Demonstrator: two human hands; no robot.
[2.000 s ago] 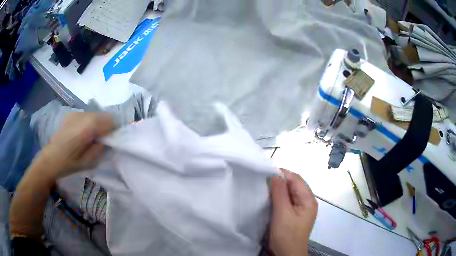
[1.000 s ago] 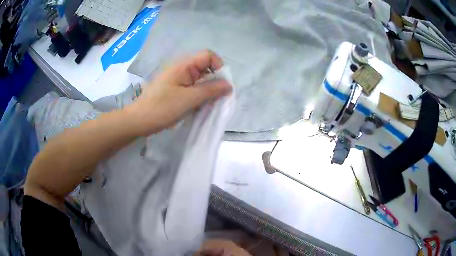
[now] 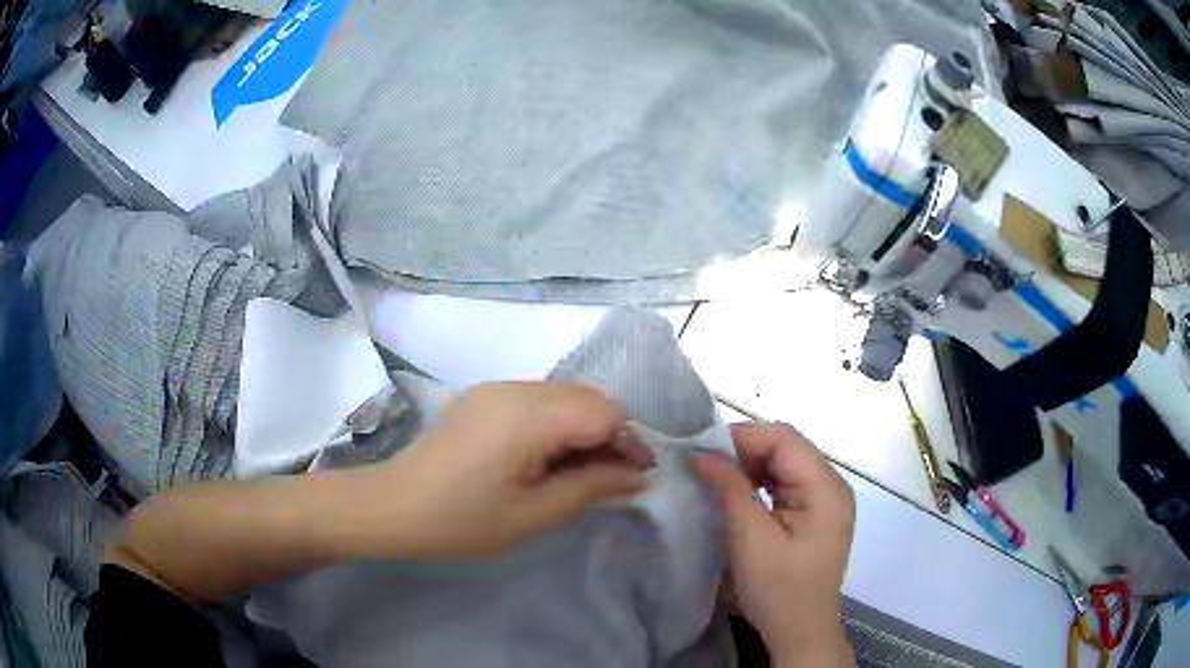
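Observation:
My left hand [image 3: 522, 463] pinches the edge of a grey garment piece [image 3: 548, 587] in front of my body. My right hand [image 3: 783, 522] grips the same piece close to the left, at a seam edge. A rounded grey ribbed part [image 3: 636, 372] of the cloth stands up beyond the fingers. A smooth pale fabric [image 3: 307, 379] lies at the left of the work. The fingertips are slightly blurred, and the cloth hides part of the table's front edge.
A large grey panel [image 3: 561, 144] lies behind the work. The sewing machine head [image 3: 900, 170] with a bright lamp is at the right. A gold awl-like tool [image 3: 927, 444], snips [image 3: 988, 506] and scissors [image 3: 1090, 611] lie at the right. A bundle of cut pieces [image 3: 157, 339] is at the left.
The left hand has come down and toward the right hand. The right hand has risen from the bottom edge. The cloth is turned, with its grey ribbed side showing between the hands.

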